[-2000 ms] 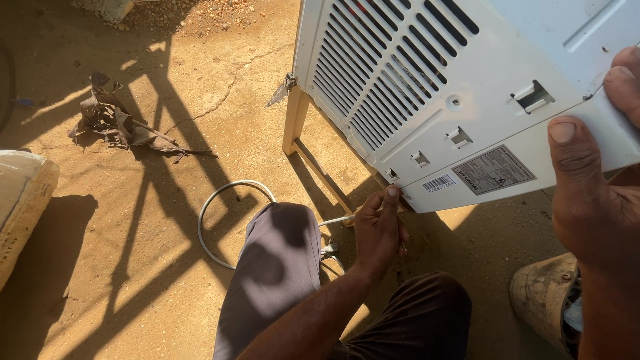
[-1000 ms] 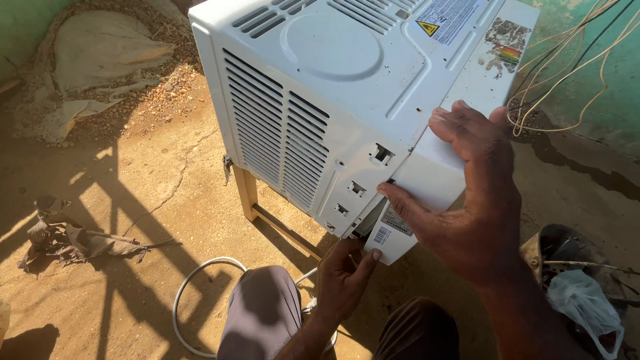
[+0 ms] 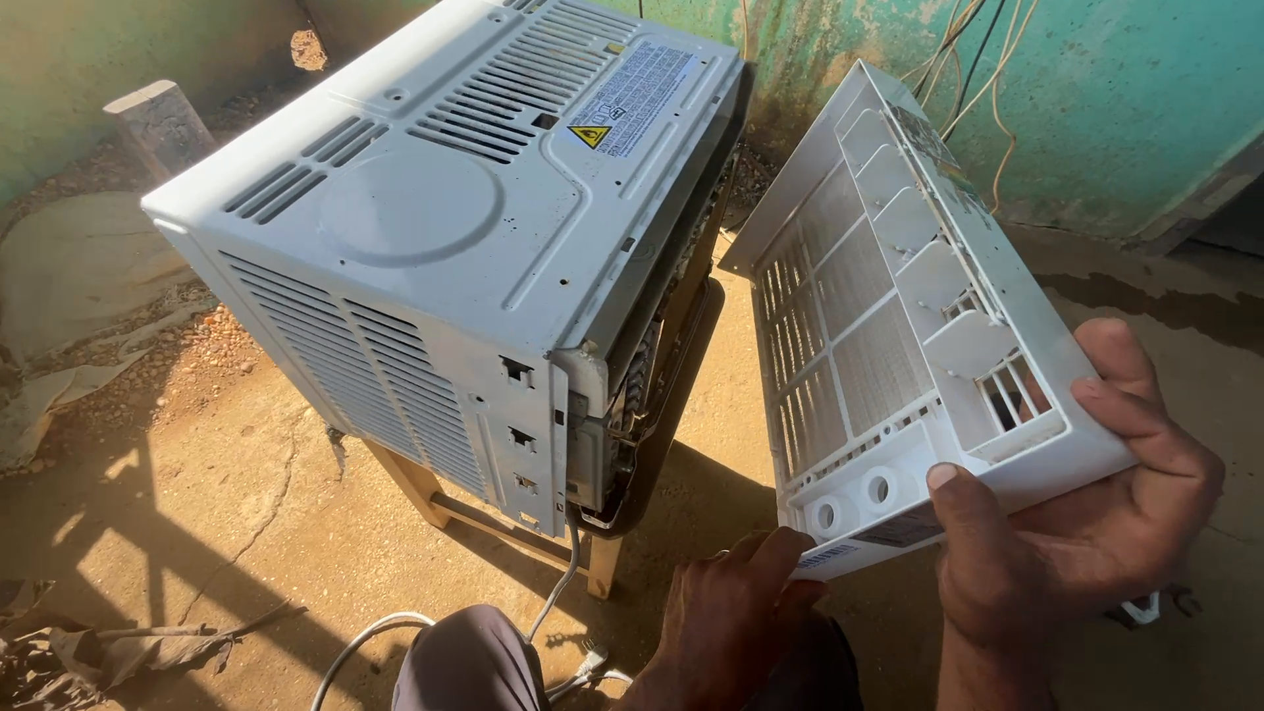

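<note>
A white window air conditioner [image 3: 415, 207] rests on a wooden stand, its front side uncovered with metal fins and inner parts partly in shadow. Apart from it, to the right, is its white plastic front panel [image 3: 889, 296], tilted, with the inner side showing filter mesh, louvre vanes and two round holes. My left hand [image 3: 736, 612] grips the panel's lower corner. My right hand [image 3: 1076, 494] holds its right end, thumb on the near edge and fingers around the outer side.
The wooden stand [image 3: 425, 489] is under the unit. A power cord [image 3: 365, 642] with a plug lies on the ground near my knee [image 3: 469, 657]. Dry leaves [image 3: 89, 652] are at lower left. Loose wires [image 3: 987, 89] hang by the green wall [image 3: 1116, 99].
The front panel, against the unit one second ago, has come away to the right in both hands, exposing the unit's front. The view has shifted.
</note>
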